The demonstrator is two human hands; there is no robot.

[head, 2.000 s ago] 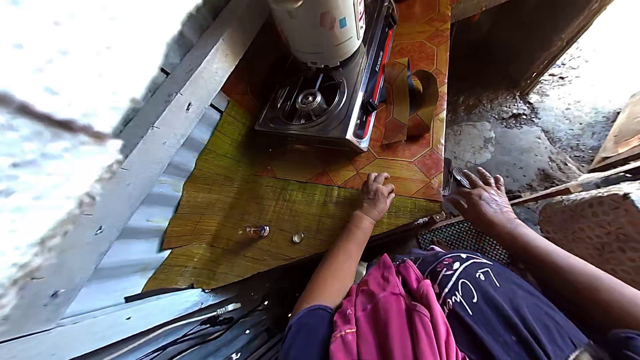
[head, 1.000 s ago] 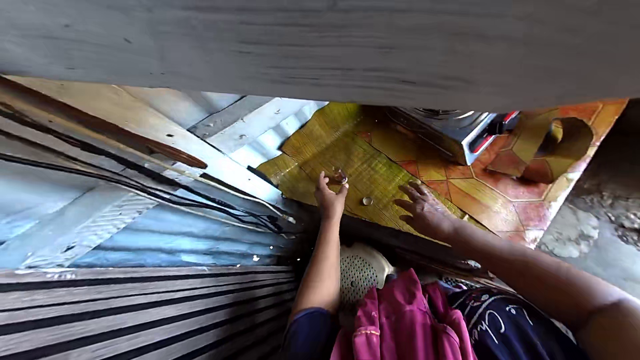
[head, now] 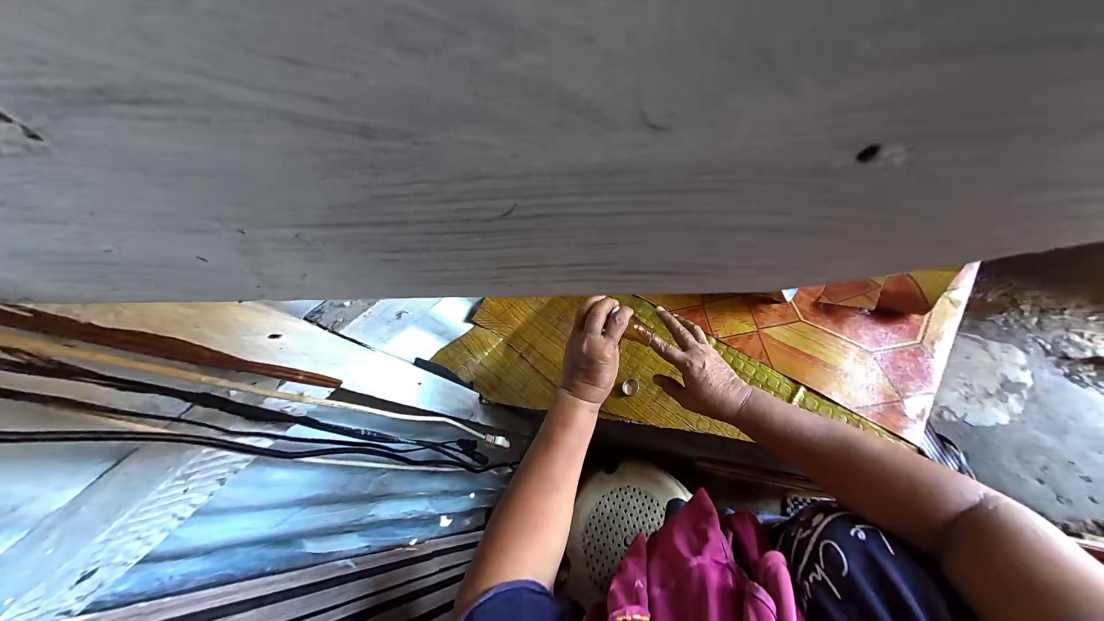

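My left hand (head: 593, 352) is raised over the yellow-green patterned sheet (head: 526, 366), its fingers curled around a small object of which only a pale bit shows. To its right, my right hand (head: 700, 371) is spread open, palm down, fingertips pointing toward the left hand, with nothing seen in it. A small round ring-like piece (head: 630, 387) lies on the sheet between the two wrists. The orange tile-patterned covering (head: 828, 345) extends to the right of the sheet.
A wide grey wooden board (head: 517, 172) spans the upper view and hides the far part of the surface. Black cables (head: 259, 444) and a white cable with a plug (head: 496, 441) run at left. A perforated plastic seat (head: 625, 517) stands below the table's near edge.
My left hand held a small object one second ago; two seconds ago that hand rested beside the stove. My right hand has come from the table's right edge toward the left hand. The view has turned strongly.
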